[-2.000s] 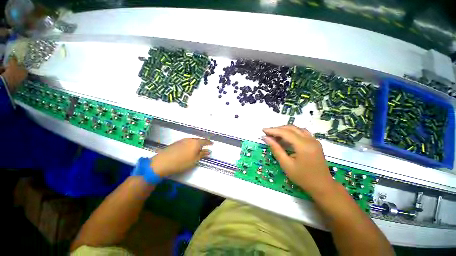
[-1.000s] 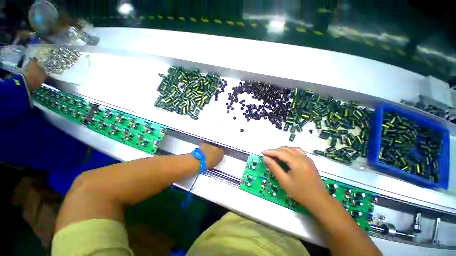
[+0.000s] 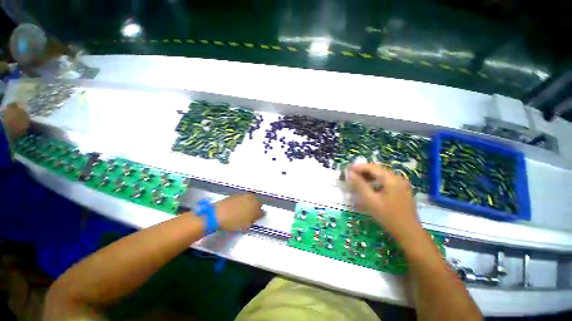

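Observation:
A green PCB panel [image 3: 332, 237] with small parts standing on it lies on the rails in front of me. My right hand [image 3: 379, 191] is above its back edge, near the right pile of green capacitors [image 3: 364, 141]; its fingertips are bent together, and blur hides whether they hold a part. My left hand [image 3: 238, 212], with a blue wrist strap [image 3: 206, 216], is over the rail gap left of the panel; its fingers are curled down and their tips are hidden. Small dark parts [image 3: 307, 135] lie in a loose pile behind, with another green capacitor pile [image 3: 213, 130] to their left.
A blue bin [image 3: 433, 166] of green capacitors stands at right. More green panels [image 3: 119, 180] lie on the rails at left, near another person's hand [image 3: 15, 119]. A metal shaft [image 3: 476, 276] is in the rail gap at right. A silvery pile [image 3: 50, 94] lies far left.
My right hand has lifted from over the panel towards the right capacitor pile. My left hand has drawn back slightly from the gap. The camera view has shifted.

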